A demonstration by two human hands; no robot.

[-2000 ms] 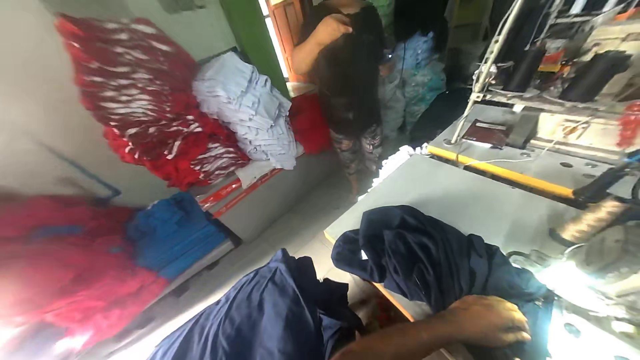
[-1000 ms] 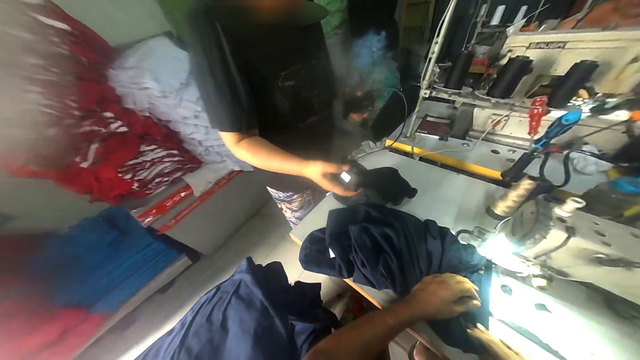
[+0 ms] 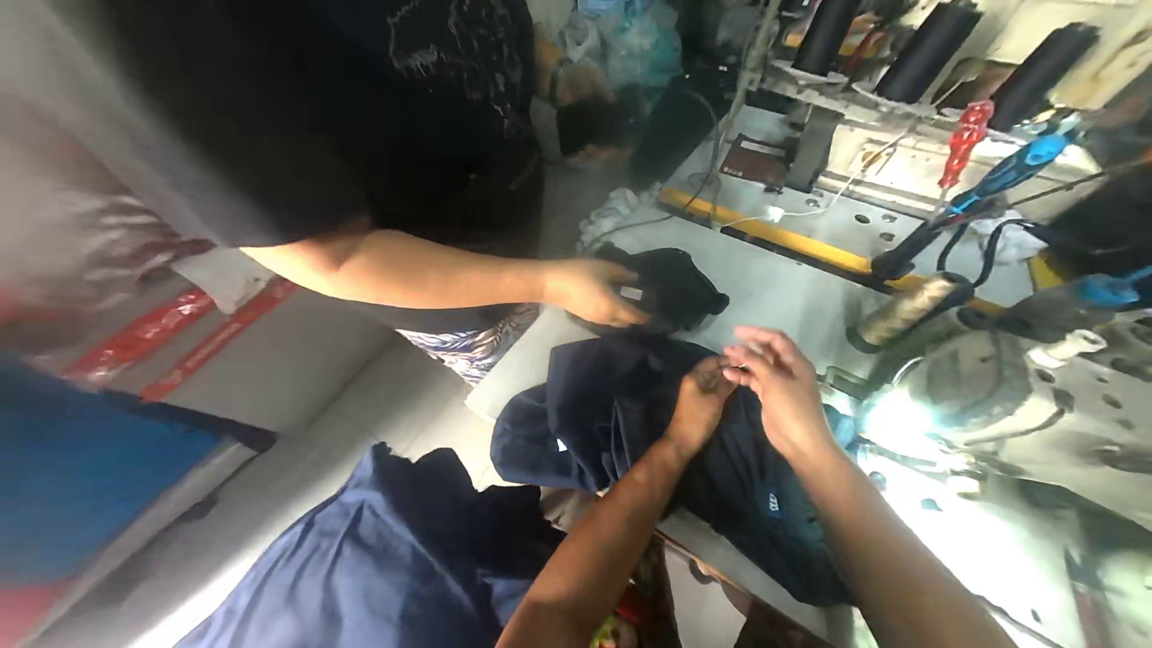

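My left hand (image 3: pixel 706 396) is over a dark navy garment (image 3: pixel 621 387) on the machine table, fingers bent and meeting those of my right hand. My right hand (image 3: pixel 778 387) is raised just beside it, fingers partly curled; whether something small sits between the fingertips cannot be told. The garment spreads below both hands towards the lit needle area of a sewing machine (image 3: pixel 972 387). Another person's hand (image 3: pixel 598 292) touches a black cloth item (image 3: pixel 670 283) on the table behind the garment.
A person in a black shirt (image 3: pixel 432 117) leans in at the left. Navy cloth (image 3: pixel 378 549) lies at the lower left, blue cloth (image 3: pixel 90 459) farther left. A thread cone (image 3: pixel 909 310), a red-handled tool (image 3: pixel 967 144) and black thread spools (image 3: pixel 931 49) stand around the machine.
The other person has come close and reached over the table, where the black item now lies. My right hand has risen from the machine side to meet my left. The view has shifted.
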